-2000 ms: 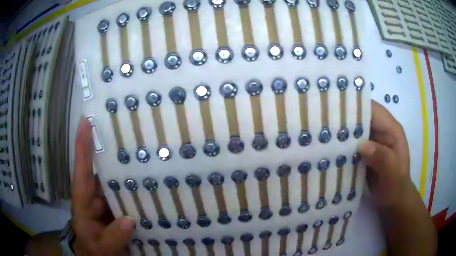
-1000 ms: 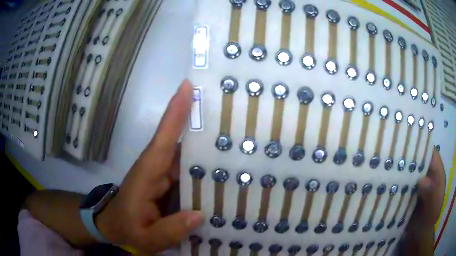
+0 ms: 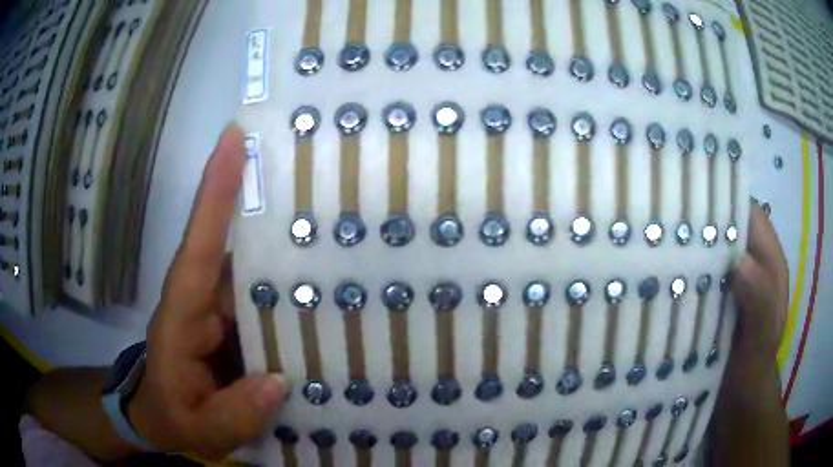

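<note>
A white foam tray [image 3: 511,260] is held up close in front of me and fills the middle of the view; its top and bottom are cut off. Rows of small round metal parts [image 3: 494,229] sit in it, joined in pairs by tan strips. My left hand [image 3: 205,347] grips the tray's left edge, thumb on the front face, fingers partly behind. My right hand [image 3: 760,301] holds the right edge, its fingers mostly hidden behind the tray. Two small labels [image 3: 257,67] are at the tray's left edge.
A stack of trays [image 3: 100,155] stands at the left. Another slotted tray [image 3: 799,64] lies at the upper right. A few loose metal parts [image 3: 777,162] lie on the white table at the right, near yellow and red tape lines [image 3: 807,274].
The tray, held in both hands, swung right and turned, then came back left. It now faces me more squarely than one second ago. Both hands still hold its edges.
</note>
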